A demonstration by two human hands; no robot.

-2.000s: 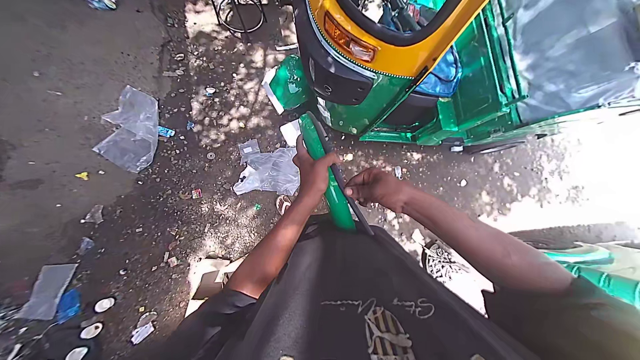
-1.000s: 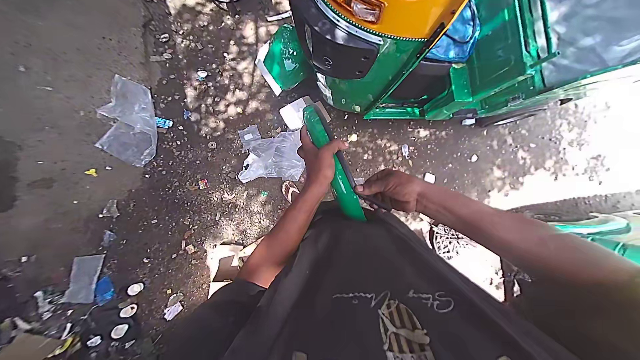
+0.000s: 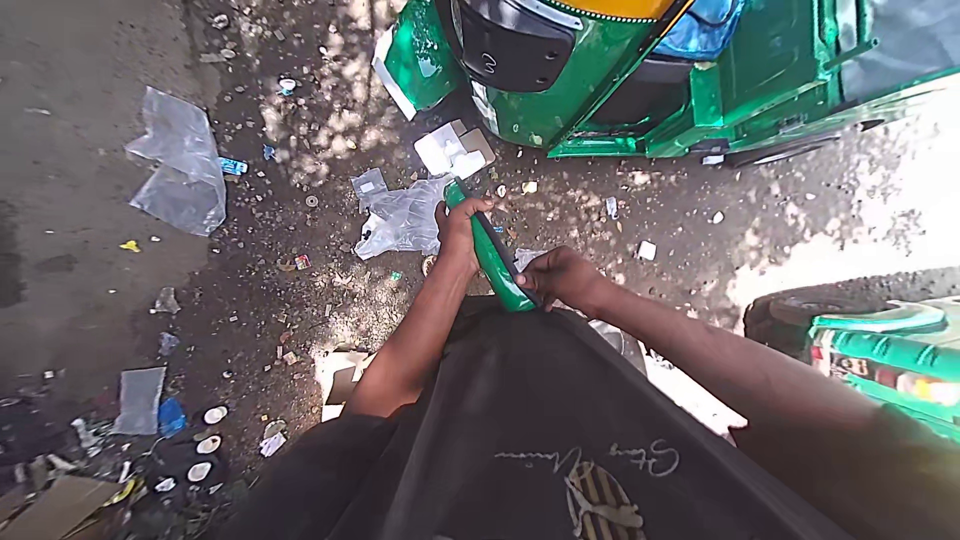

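Note:
A long, narrow, glossy green panel [image 3: 499,264] with a dark strip along its right edge stands out from my body, its near end against my dark shirt. My left hand [image 3: 459,229] is closed around its upper part, thumb across the top. At the lower right edge, the fingers of my right hand [image 3: 559,277] pinch the dark strip [image 3: 504,244] near the panel's near end. What the panel belongs to cannot be told. My right fingertips are partly hidden behind the edge.
A green and yellow auto rickshaw [image 3: 600,97] stands ahead on the right, with a green curved panel [image 3: 420,60] by its front. Clear plastic sheets [image 3: 184,165] and an opened white carton [image 3: 454,150] lie on the dirt ground. Another green vehicle [image 3: 892,337] is at the right edge.
The view has shifted, with the rickshaw now higher in the frame. My right hand stays at the strip's lower part, and my left hand still holds the panel.

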